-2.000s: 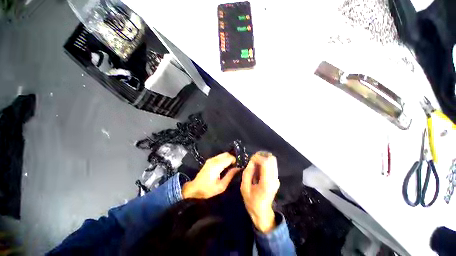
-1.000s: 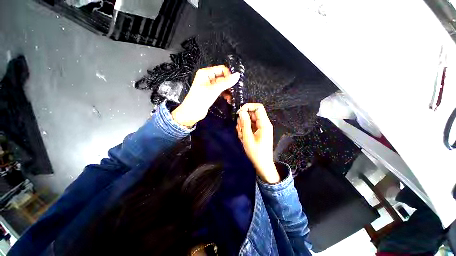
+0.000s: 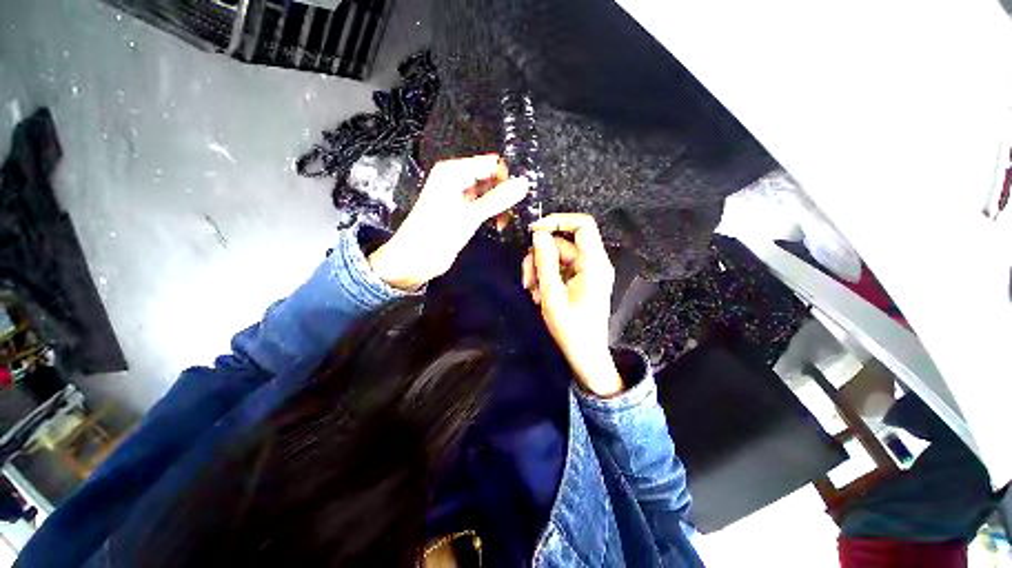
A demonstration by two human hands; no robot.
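A narrow black beaded trim [image 3: 519,128] with whitish glints runs up the dark nubby garment [image 3: 621,178] over my lap. My left hand [image 3: 449,216] pinches the trim and cloth from the left, thumb on top. My right hand [image 3: 569,277] is just below and to the right, thumb and fingertips closed together at the lower end of the visible trim. A fine light line shows at its fingertips, perhaps a needle; it is too small to be sure. A loose black heap of trim [image 3: 383,128] lies to the left.
Crumpled clear plastic [image 3: 375,175] lies by the heap. The white table [image 3: 843,78] edge runs down the right. A black slotted crate [image 3: 316,39] is upper left, dark cloth [image 3: 50,255] lies on the floor at far left, and a black seat [image 3: 744,433] is lower right.
The view has tilted away from the tabletop tools, showing more garment and floor. Over the last second my left hand has shifted slightly down and left along the trim; my right hand stays close below.
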